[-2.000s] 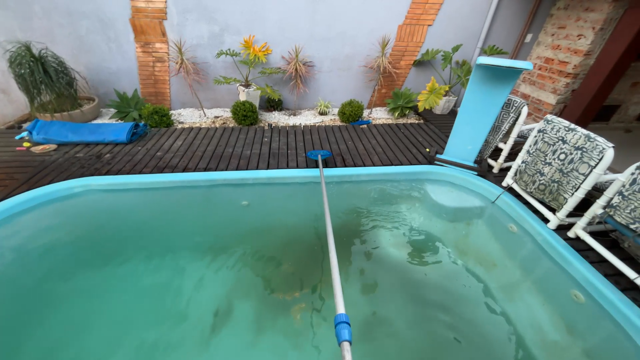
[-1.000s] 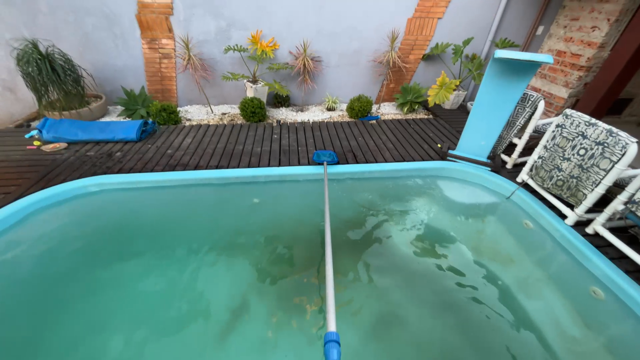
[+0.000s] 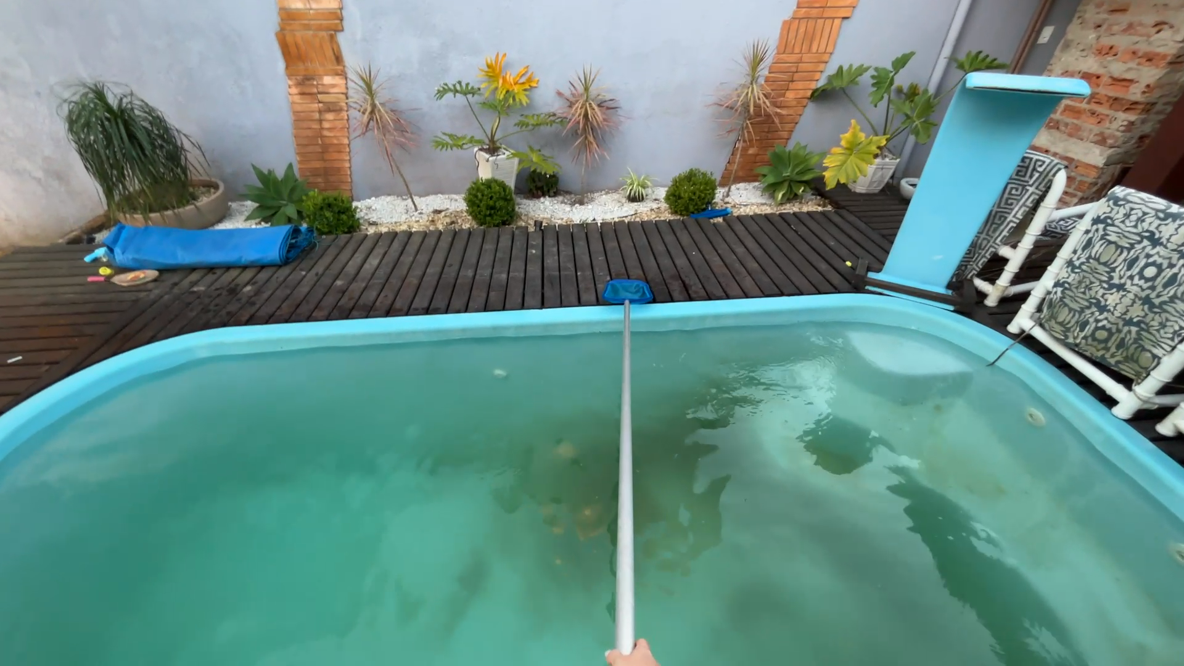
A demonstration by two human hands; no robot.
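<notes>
My right hand (image 3: pixel 635 655) is closed around a long pale metal pole (image 3: pixel 626 481), with only a small part of the hand showing at the bottom edge. The pole reaches away over the cloudy green water of a swimming pool (image 3: pixel 277 518). At its far end, a blue pool skimmer net (image 3: pixel 628 291) is at the far light-blue pool rim (image 3: pixel 481 322), partly over the wooden deck. Whether the net touches the deck or rim, I cannot tell. My left hand is out of view.
Beyond the rim is the dark wooden deck (image 3: pixel 527 264), with a folded blue cover (image 3: pixel 199 247) on the left. A light-blue pool fountain (image 3: pixel 971 176) and patterned chairs (image 3: pixel 1124 277) stand on the right. Potted plants and round shrubs (image 3: pixel 490 202) line the wall.
My right hand has come into view at the bottom edge. The pole's blue collar, visible earlier, is out of view. The skimmer net has stayed near the far rim and its face shows more.
</notes>
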